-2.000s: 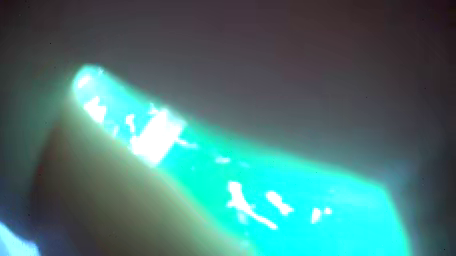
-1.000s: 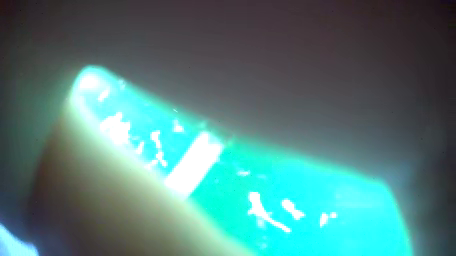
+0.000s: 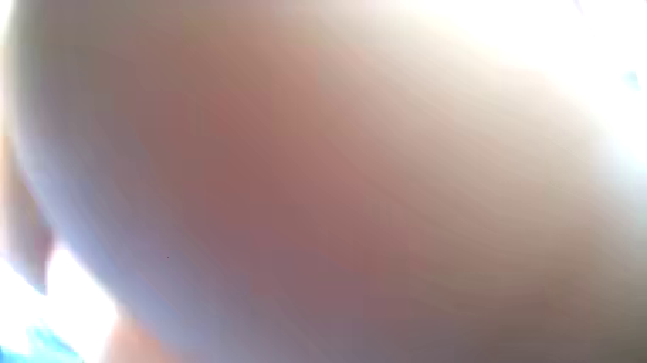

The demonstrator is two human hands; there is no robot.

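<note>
A large, out-of-focus surface with faint curved lines covers most of the head view, very close to the lens. It looks like part of a hand or finger, but I cannot tell which hand. Small blurred shapes, possibly fingers, show at the left edge and at the bottom left. No fingertips can be made out, and neither of my hands can be identified. Whether anything is held is hidden. No circuit board or tool can be recognised.
Overexposed white light fills the upper right corner. A blurred light blue patch lies in the lower left corner, beside a bright white area. Everything else is hidden by the close surface.
The dark surround and the bright green area with white marks are gone from view. The close blurred surface now covers nearly the whole picture, and the picture is brighter.
</note>
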